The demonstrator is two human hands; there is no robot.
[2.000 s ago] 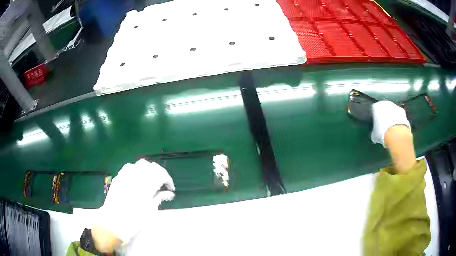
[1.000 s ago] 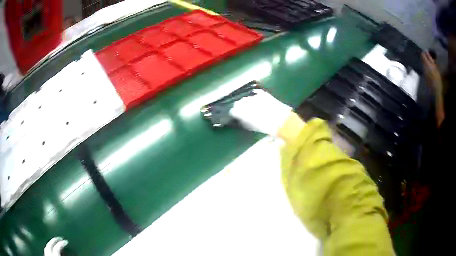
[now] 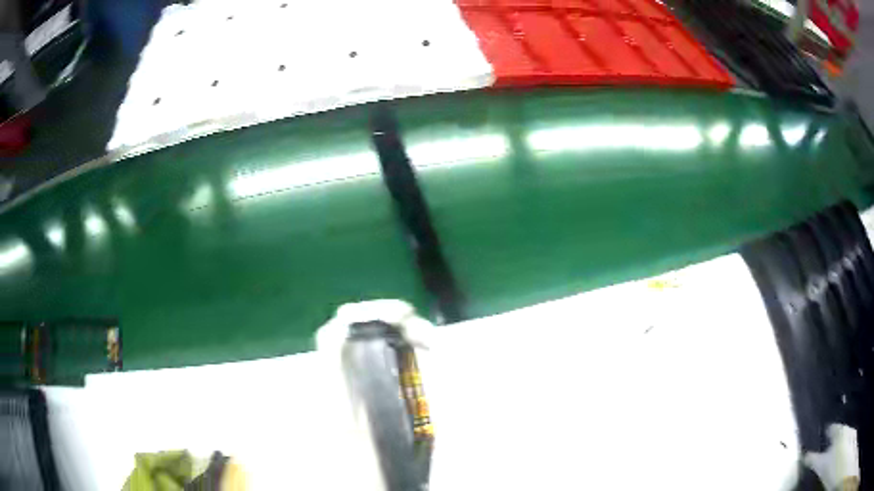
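My left hand [image 3: 376, 315], in a white glove, shows at the belt's near edge, its fingers round the upper end of the phone middle frames [image 3: 383, 408]. The frames are seen nearly edge-on as a dark, blurred bundle with orange-gold patches, tilted over the white foam sheet [image 3: 594, 403]. The rest of the glove blends into the foam. A dark wrist band and a green sleeve show at the bottom left. My right hand cannot be made out.
The green conveyor belt [image 3: 287, 278] crosses the view, with more frames [image 3: 77, 350] at its left end. Beyond it lie a white moulded tray [image 3: 307, 58] and a red tray [image 3: 594, 48]. Black trays stand at lower left [image 3: 21, 441] and right [image 3: 815, 316]. Small yellow bits [image 3: 661, 284] lie on the foam.
The view has swung back left. The right hand and sleeve, over the belt with frames one second ago, no longer show. The left hand now shows near the centre with frames.
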